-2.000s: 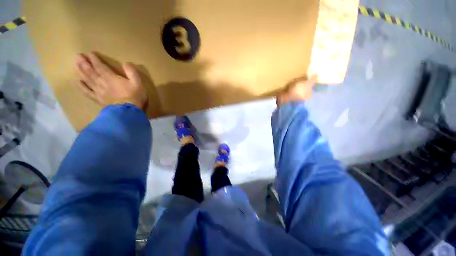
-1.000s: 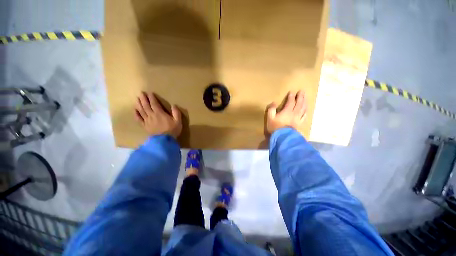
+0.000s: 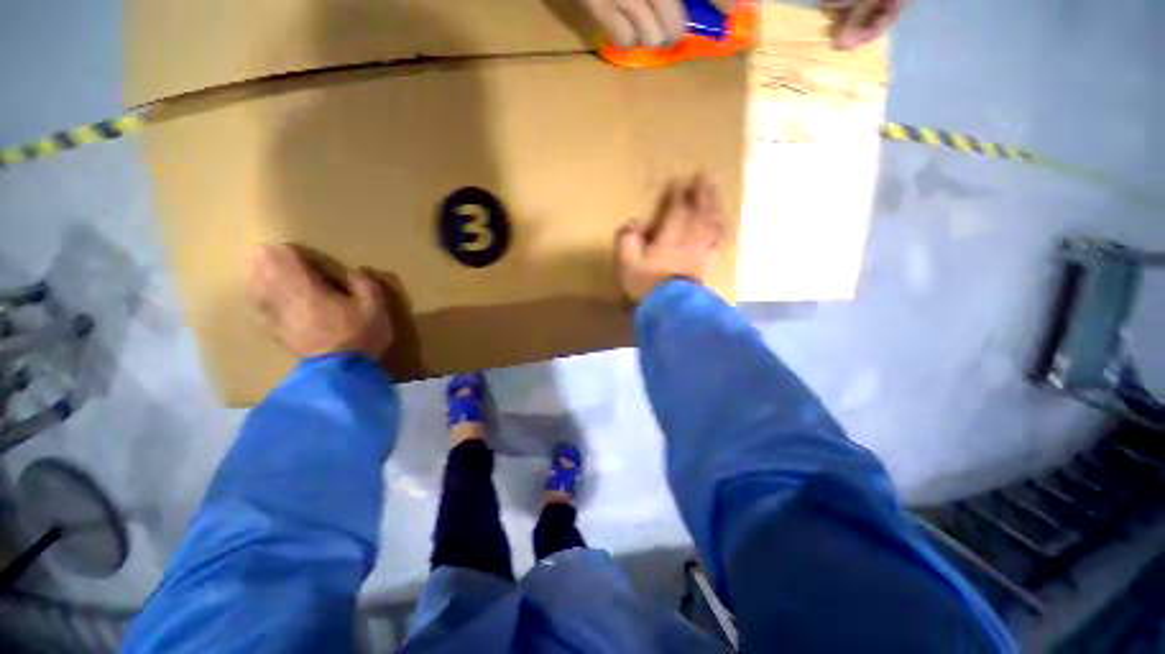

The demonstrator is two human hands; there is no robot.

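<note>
A large brown carton [image 3: 562,166] is in front of me, its top flaps meeting at a dark seam across the upper part. A black circle with "3" [image 3: 474,228] is on the near flap. My left hand [image 3: 319,304] lies spread on the near left of the flap. My right hand [image 3: 672,239] lies on the flap near its right side, slightly blurred, fingers apart. Both hands hold nothing. Another person's hand holds a blue and orange tape dispenser [image 3: 677,49] at the seam's right end.
A pale plywood board [image 3: 807,192] lies to the carton's right. Another hand of that person is above it. A round metal stool [image 3: 73,517] stands lower left, a grey metal object [image 3: 1086,313] at right, a dark barred rack [image 3: 1022,537] lower right. Yellow-black tape marks the floor.
Another person's hands and the tape dispenser have come into view at the top right. The carton appears turned slightly and further left. My hands still rest on the near flap.
</note>
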